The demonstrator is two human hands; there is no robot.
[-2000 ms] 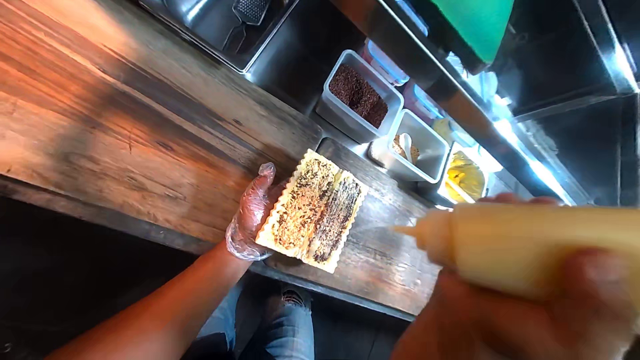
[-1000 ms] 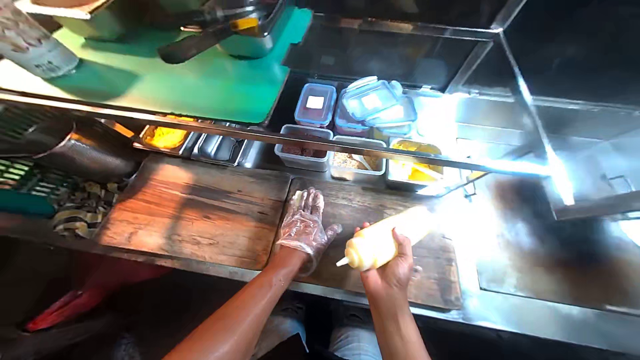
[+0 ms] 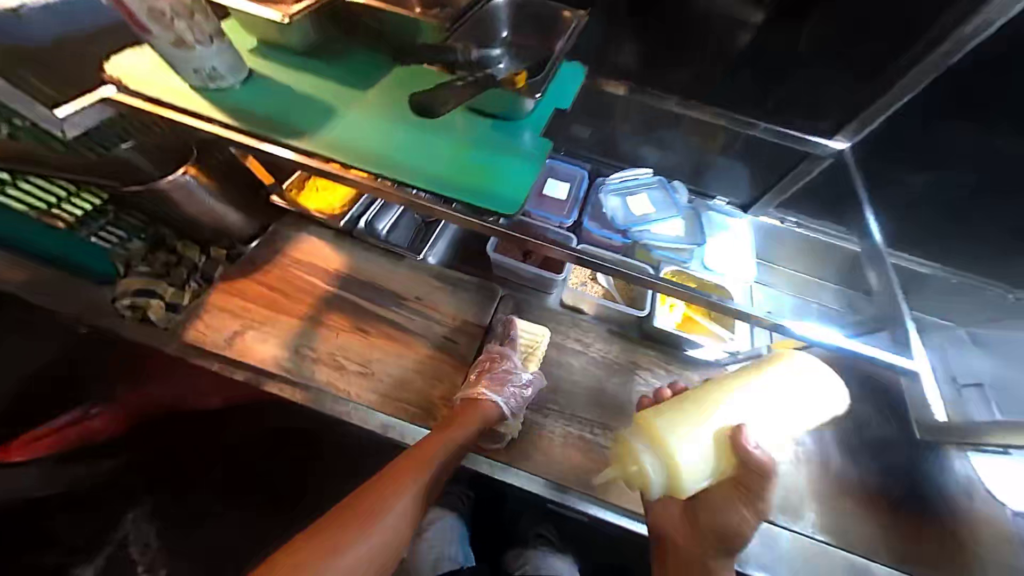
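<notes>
My left hand (image 3: 500, 380), in a clear plastic glove, lies over a pale, ridged-edged piece of food (image 3: 531, 344), partly hidden beneath it, on a wooden board near the counter's front edge. It looks folded or closed over, with its filling out of sight. My bare right hand (image 3: 720, 488) grips a large squeeze bottle (image 3: 732, 424) of pale yellow sauce. The bottle is tilted, its nozzle pointing down and left, to the right of the left hand and apart from the food.
Behind the boards (image 3: 352, 320) stand plastic tubs (image 3: 532, 264) and metal trays (image 3: 400, 228) of ingredients. A metal shelf with a green cutting board (image 3: 360, 120) overhangs them, bearing pans and a knife-like handle (image 3: 452, 94). A pot (image 3: 196, 188) and a crumpled cloth (image 3: 164, 280) are at left.
Two seconds ago the food lay opened flat on my left hand, its dark, speckled filling showing; now it is mostly under that hand. The right hand still holds the bottle. The view has shifted widely.
</notes>
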